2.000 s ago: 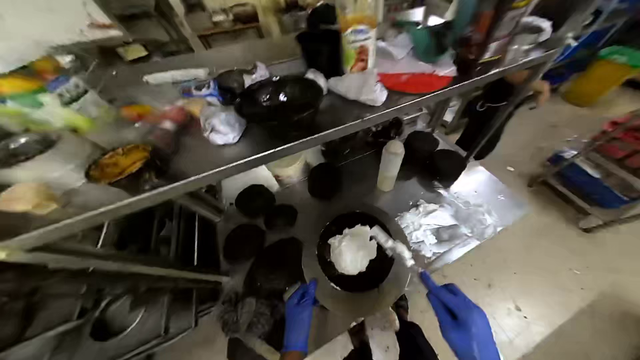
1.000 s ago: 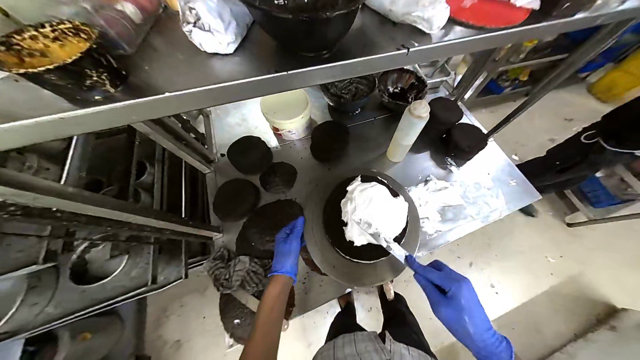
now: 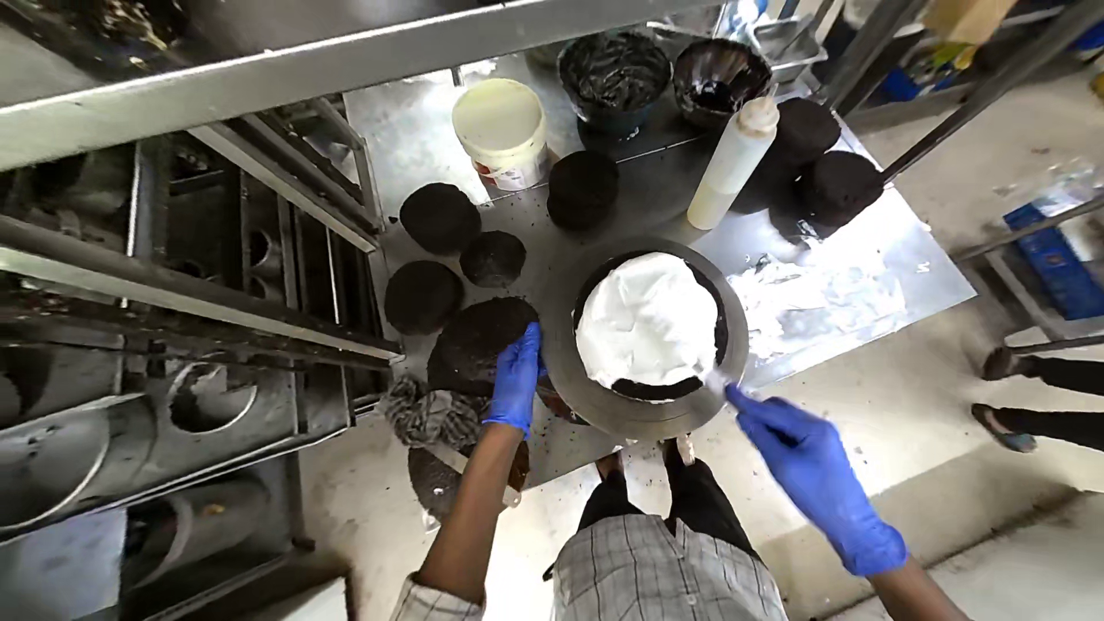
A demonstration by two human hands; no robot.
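Note:
A round dark chocolate cake layer (image 3: 723, 332) lies on a metal turntable (image 3: 565, 379), its top mostly covered by white cream (image 3: 651, 319). My right hand (image 3: 802, 466), in a blue glove, grips a spatula (image 3: 718, 379) whose blade touches the cake's lower right edge, with cream on it. My left hand (image 3: 517, 375), also gloved in blue, is at the turntable's left side, against the right edge of a large dark cake (image 3: 479, 341); whether its fingers press on the cake or the turntable rim cannot be told.
Several smaller dark cakes (image 3: 440, 217) stand left of and behind the turntable. Behind are a white tub (image 3: 500, 129), bowls (image 3: 614, 78) with dark residue, and a squeeze bottle (image 3: 733, 164). Cream is smeared at right (image 3: 819, 285). A steel shelf edge (image 3: 345, 65) crosses above. Another person's legs (image 3: 1048, 401) show at right.
The cream was a smaller mound and now spreads over most of the cake's top. The spatula has moved from over the cream to the cake's edge. The view has shifted closer to the table.

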